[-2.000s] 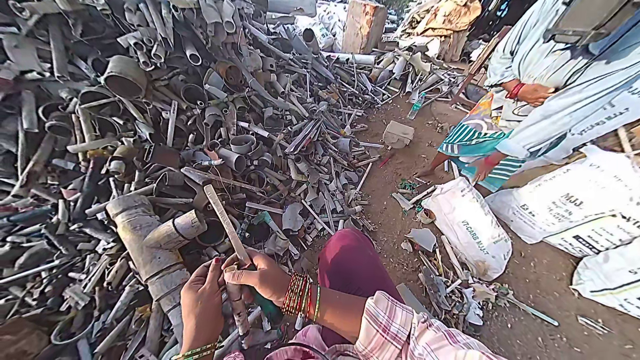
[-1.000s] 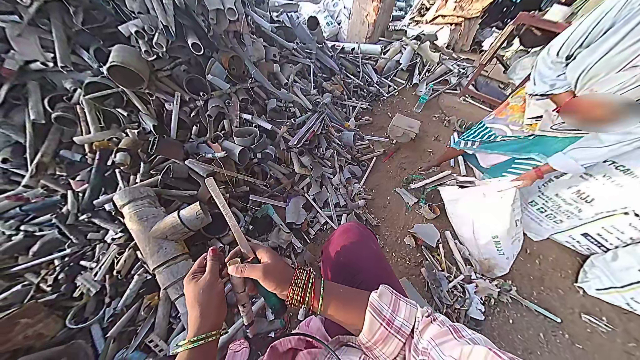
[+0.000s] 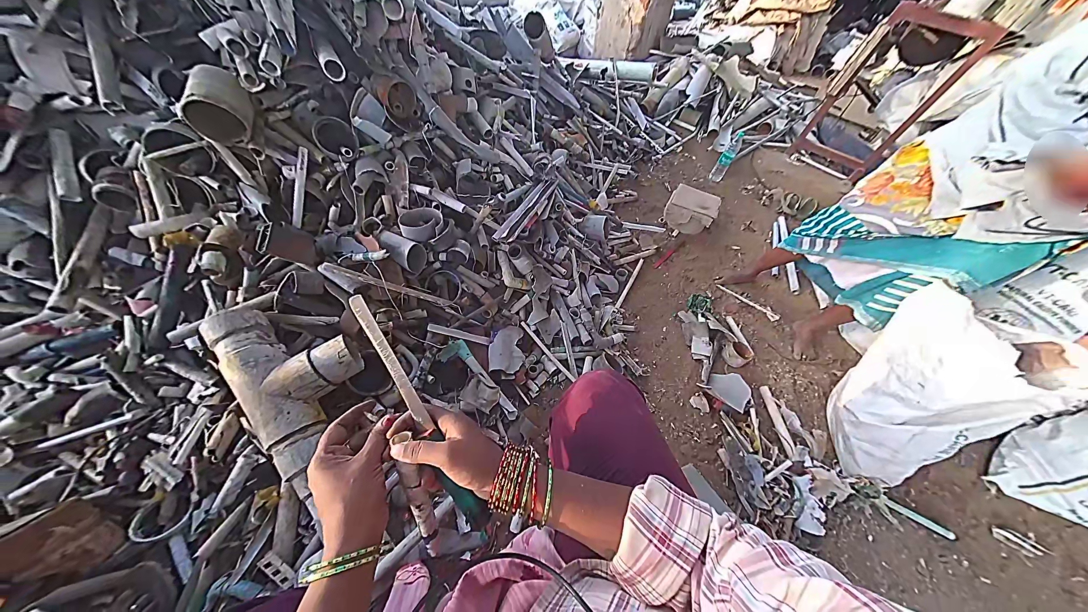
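Observation:
My right hand (image 3: 450,455) grips a pale flat strip (image 3: 387,357), which rises up and to the left from my fingers. A short pipe piece (image 3: 415,493) hangs below the same hand, its open end by my thumb. Close against it on the left is my left hand (image 3: 353,467), with thumb and fingertips pinched together near the pipe's end; whether something small lies between them cannot be made out. Behind my left hand lies a large grey plastic pipe tee (image 3: 263,382) with a side branch.
A heap of scrap plastic pipes (image 3: 340,212) fills the left side. On the dirt ground are a pale block (image 3: 691,209), a plastic bottle (image 3: 727,157) and loose scraps (image 3: 782,467). At right, a person (image 3: 935,238) is beside white woven sacks (image 3: 926,391), near a reddish metal frame (image 3: 909,93).
The person at right has moved further right and lower, and the white sack has shifted with their handling. My hands keep nearly the same position around the strip and pipe.

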